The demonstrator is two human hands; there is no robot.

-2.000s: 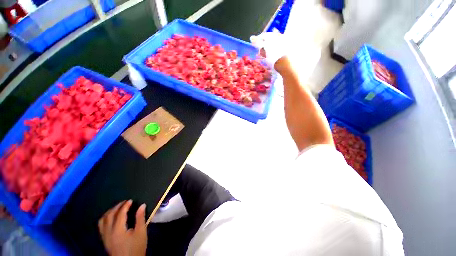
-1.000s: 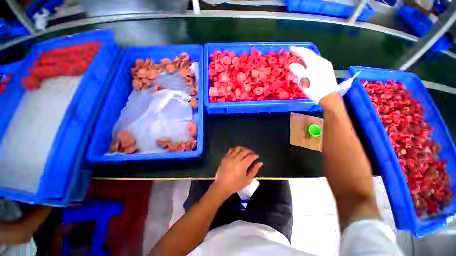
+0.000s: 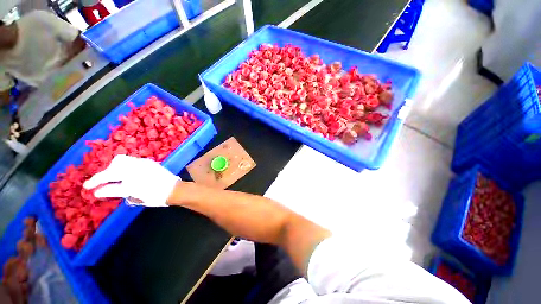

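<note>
My right hand (image 3: 133, 180), in a white glove, reaches over the bin of red moulded parts (image 3: 145, 127), its fingertips down among the parts. Whether it holds a part cannot be told. My left hand is not in view. A green cup (image 3: 219, 163) stands on the tan cardboard pad (image 3: 242, 161) to the right of that bin. The bin of finished assemblies (image 3: 308, 89), mixed red and brown, lies beyond the pad. My right forearm passes close in front of the pad.
A whitish squeeze bottle (image 3: 212, 101) stands between the two bins. Brown parts (image 3: 16, 267) show at the lower left edge. Blue crates (image 3: 480, 219) with red parts stand on the floor at right. A blue bin (image 3: 139, 29) and another person (image 3: 41, 44) are across the conveyor.
The view swung left, then back right. My right hand was by the finished bin, then at the red bin's right side, and is now over its near part. My left hand has left the view.
</note>
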